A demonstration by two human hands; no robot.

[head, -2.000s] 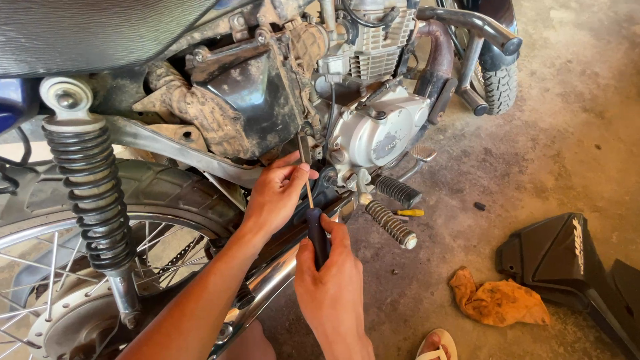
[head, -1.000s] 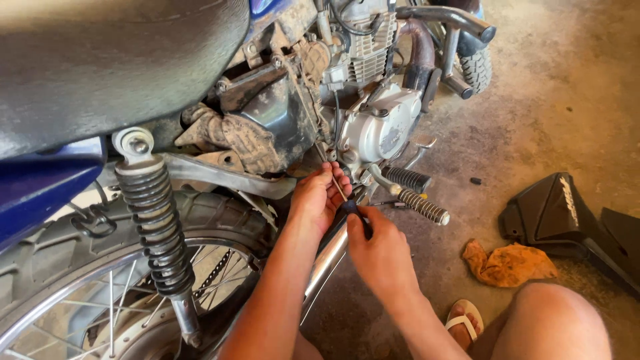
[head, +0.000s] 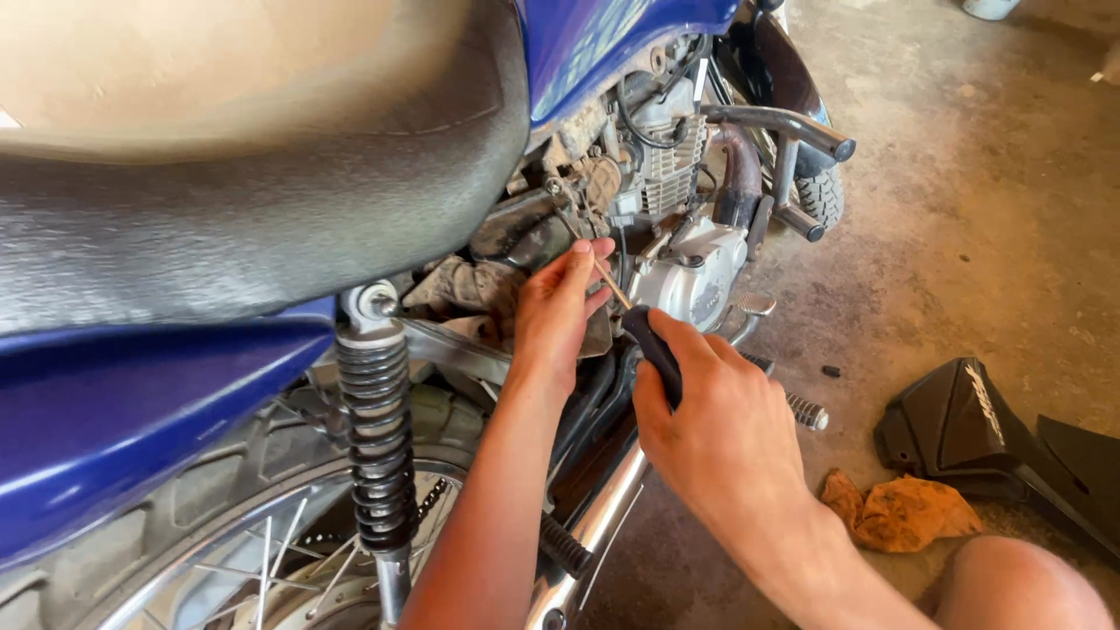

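Observation:
My right hand (head: 722, 402) grips the dark handle of a screwdriver (head: 654, 346), whose thin shaft points up and left toward the motorcycle's frame. My left hand (head: 560, 302) pinches the shaft near its far part between thumb and fingers. The tip reaches toward a dirty bracket area behind the engine cylinder (head: 674, 166); its exact contact cannot be made out. Just right of the shaft is the silver engine side cover (head: 696, 276). The black seat (head: 350, 192) and blue tank (head: 604, 48) lie above my hands.
A black coil shock absorber (head: 376, 429) and the spoked rear wheel (head: 262, 525) are at lower left. A footpeg (head: 807, 411) sticks out right of my right hand. On the concrete floor lie an orange rag (head: 914, 514) and a black plastic side panel (head: 954, 429).
Both hands have moved up along the motorcycle, from low beside the engine cover to the bracket area behind the cylinder. The screwdriver has stayed in my right hand. The view has shifted.

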